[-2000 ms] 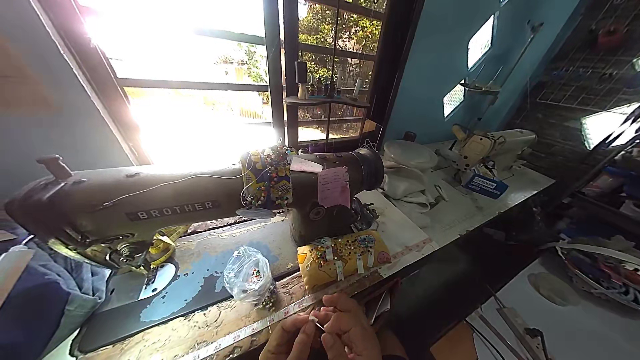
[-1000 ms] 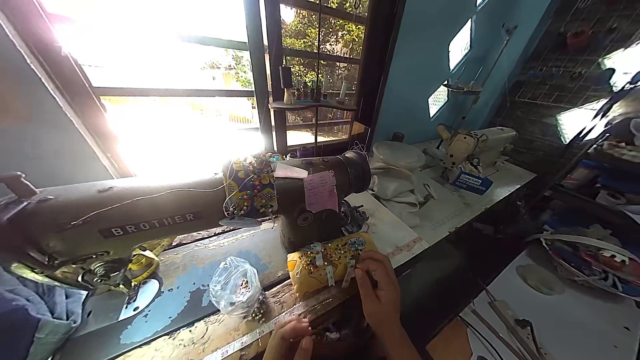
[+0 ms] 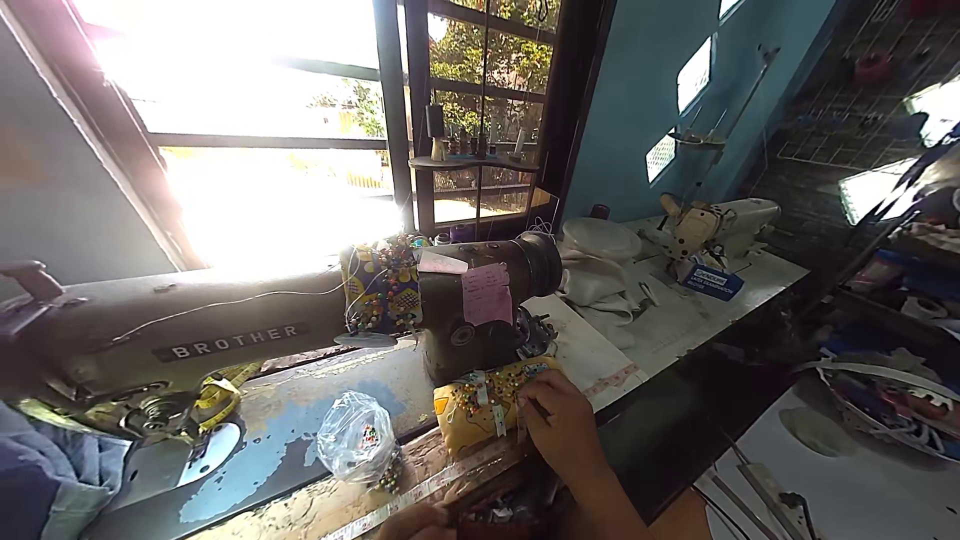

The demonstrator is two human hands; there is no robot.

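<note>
My right hand (image 3: 555, 416) rests its bent fingers on the right end of a yellow pincushion (image 3: 476, 405) full of bead-headed pins; whether a pin is between the fingertips cannot be seen. Low at the bottom edge, my left hand (image 3: 416, 521) is near a measuring tape (image 3: 405, 501) along the table edge, partly cut off by the frame, its fingertips blurred. A clear plastic bag (image 3: 356, 439) with colourful pins stands left of the pincushion. Behind is a Brother sewing machine (image 3: 225, 307) with a patterned pin-filled cloth (image 3: 382, 289) and a pink written note (image 3: 487, 292) on it.
Blue fabric (image 3: 56, 465) lies at the left under the machine head. A yellow tape measure (image 3: 225, 394) hangs by the needle area. Farther right stand a second sewing machine (image 3: 720, 225) and a blue box (image 3: 705, 281). A basket (image 3: 892, 405) of items is at the right.
Two seconds ago my hands were together at the table edge. They have parted, and my right hand has gone to the pincushion, where it stays. My left hand is lower in view.
</note>
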